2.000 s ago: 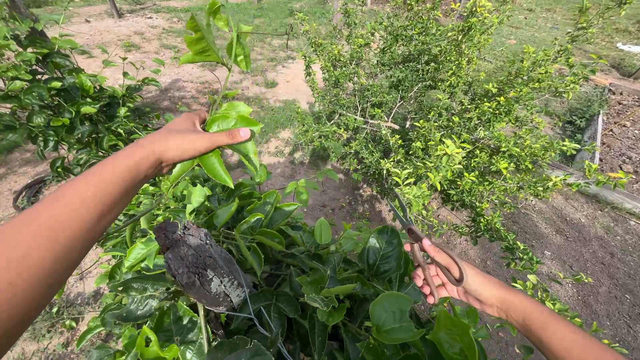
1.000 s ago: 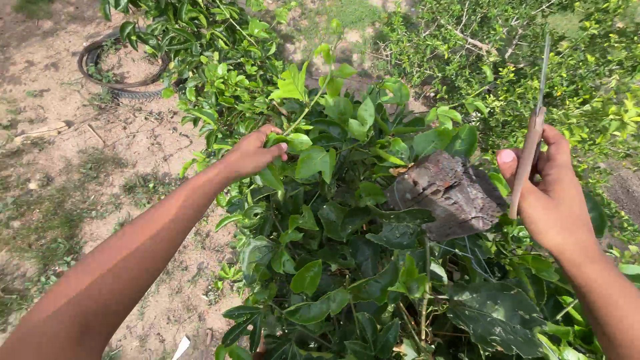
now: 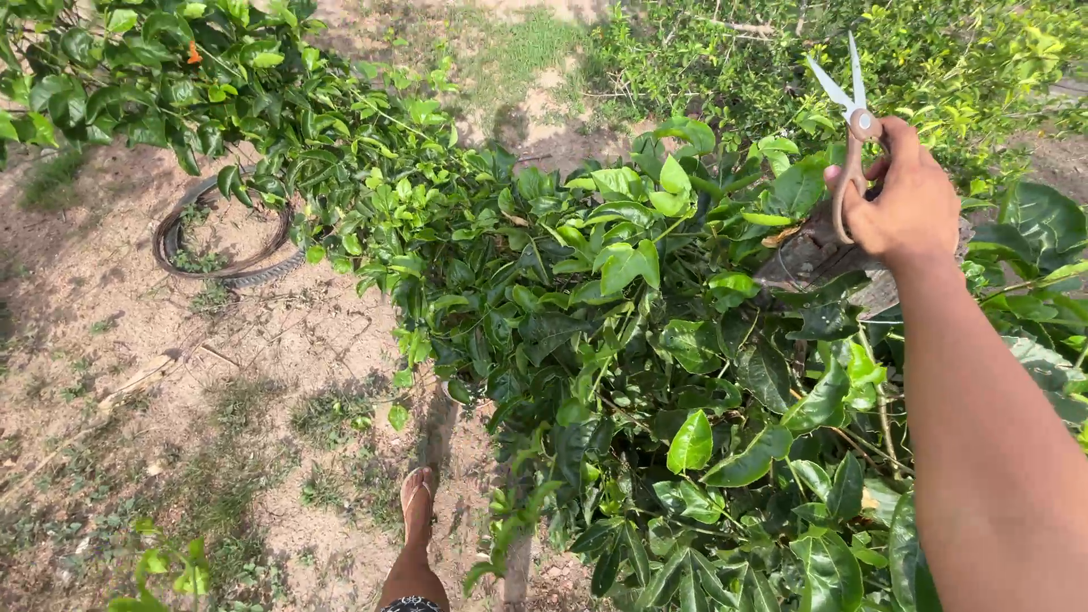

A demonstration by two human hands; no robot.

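My right hand (image 3: 909,195) holds a pair of scissors (image 3: 857,123) by the brown handles, with the blades parted and pointing up. It is above the weathered top of a wooden post (image 3: 820,255), which the hand and leaves partly cover. A leafy green vine (image 3: 629,263) spreads around the post and fills the middle of the view. My left hand is out of view. At the bottom left, a leafy shoot (image 3: 170,569) shows close to the camera; what holds it, if anything, cannot be seen.
Coiled wire (image 3: 212,272) and a tyre (image 3: 276,270) lie on sandy ground at the left. More vine (image 3: 263,93) stretches to the upper left. A small-leaved shrub (image 3: 960,68) grows behind the post. My sandalled foot (image 3: 416,493) stands beside the vine at the bottom.
My left hand, which gripped a vine shoot in both earlier frames, has left the view. The scissors, seen edge-on a second ago, now show parted blades. The view has swung down and left.
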